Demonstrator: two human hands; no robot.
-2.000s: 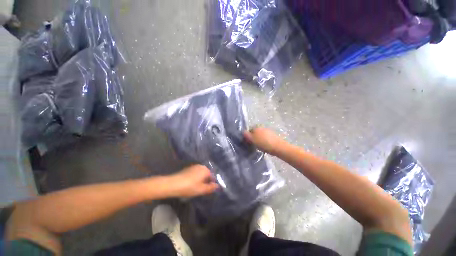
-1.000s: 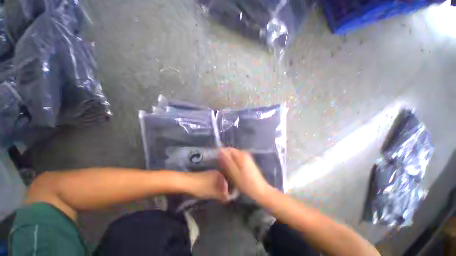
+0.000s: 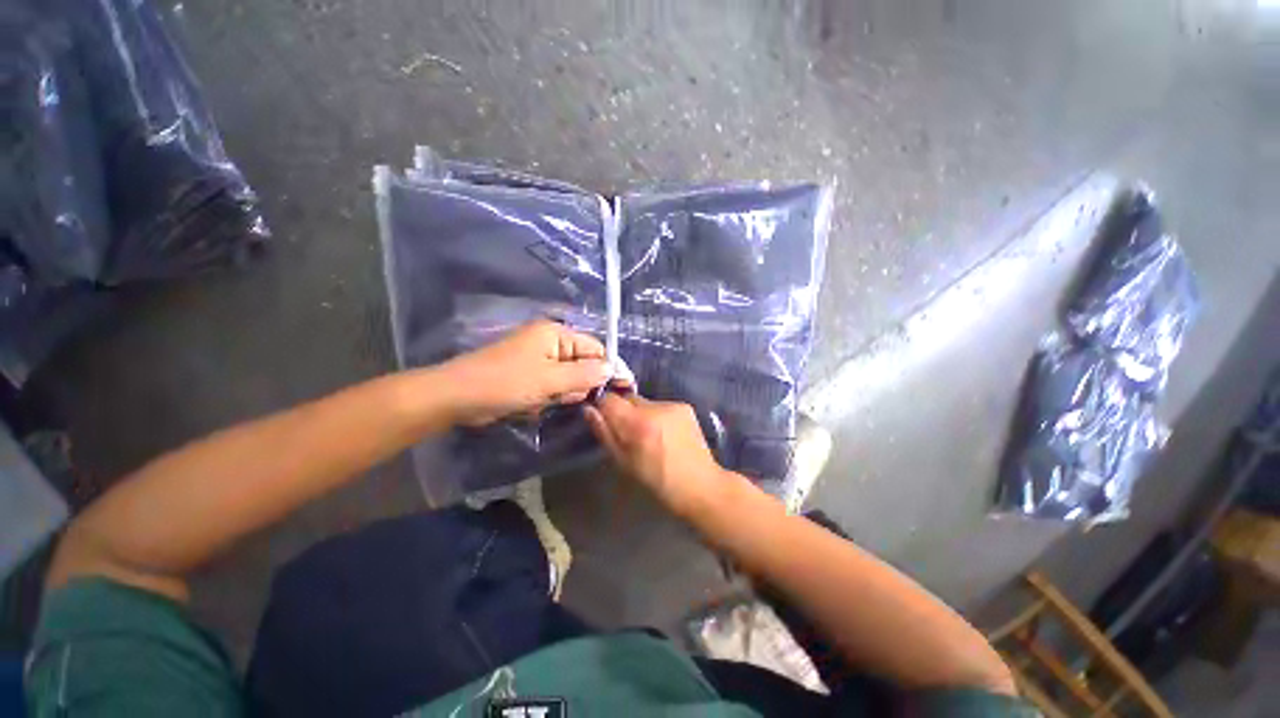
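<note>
A stack of bagged garments point(image 3: 491, 253), dark grey under shiny clear plastic, lies on the floor between my feet. A pale tying strip point(image 3: 612, 274) runs around its middle and draws it in there, so both sides bulge slightly. My left hand point(image 3: 541, 370) and my right hand point(image 3: 649, 438) meet at the middle of the stack. Both pinch the strip with their fingertips. Any knot is hidden by the fingers.
More bagged garments point(image 3: 155, 183) lie in a bulky heap at the upper left. Another bagged bundle point(image 3: 1102, 372) lies on the speckled grey floor point(image 3: 898, 140) at the right. A wooden stool frame point(image 3: 1074, 652) and a brown box point(image 3: 1249, 554) stand at the lower right.
The strip now runs around the stack, which lay turned and without a visible strip two seconds ago. My hands have parted slightly since one second ago. The view has shifted; the blue crate has left it.
</note>
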